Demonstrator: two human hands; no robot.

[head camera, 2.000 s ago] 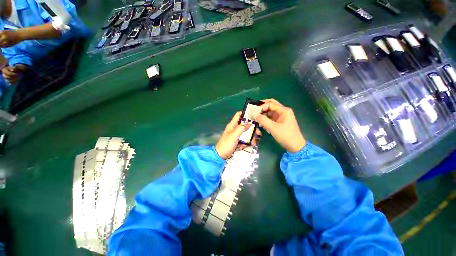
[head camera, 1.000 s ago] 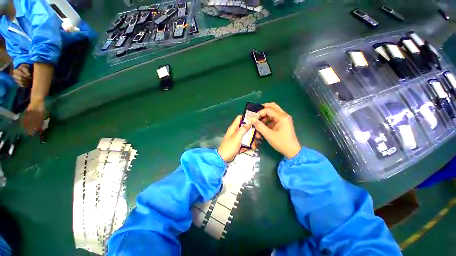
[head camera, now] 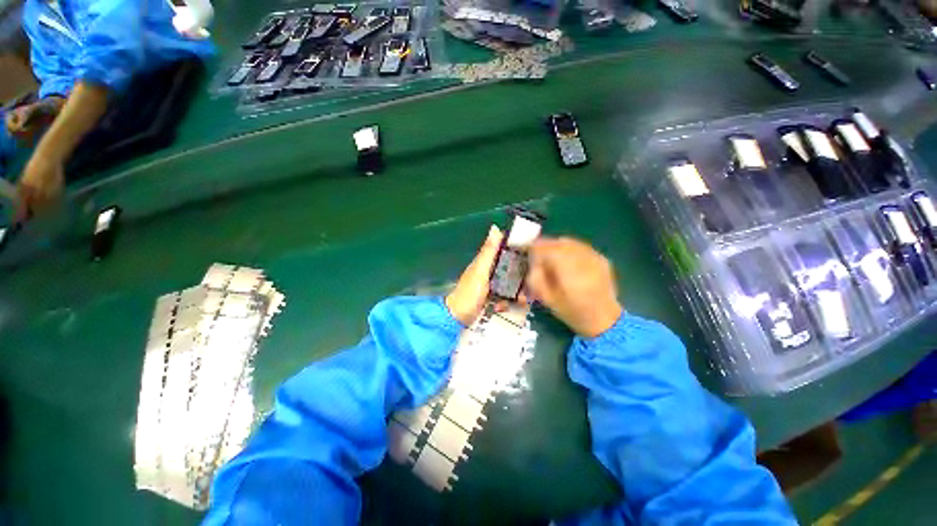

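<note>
A black bar-type mobile phone [head camera: 510,269] is upright in my left hand [head camera: 475,279], in front of me. A white rectangle shows near its top end and a dark grey area shows below it. My left fingers grip its left side and lower end. My right hand [head camera: 577,285] is blurred at the phone's right edge; its fingers are bent, and I cannot tell whether they hold anything. A silver-beige die-cut sticker strip [head camera: 448,424] lies below my hands, partly under my left sleeve.
A stack of sticker sheets [head camera: 197,385] lies at left. A clear blister tray [head camera: 755,367] with phones is at right. Another phone tray [head camera: 232,90] is across the bench. Single phones [head camera: 568,141] lie beyond my hands. A person in a blue smock [head camera: 98,46] is at upper left.
The pale cover over the phone's lower part is gone and dark grey shows there. My right hand has moved slightly off the phone's face. A phone now lies at left near the other person.
</note>
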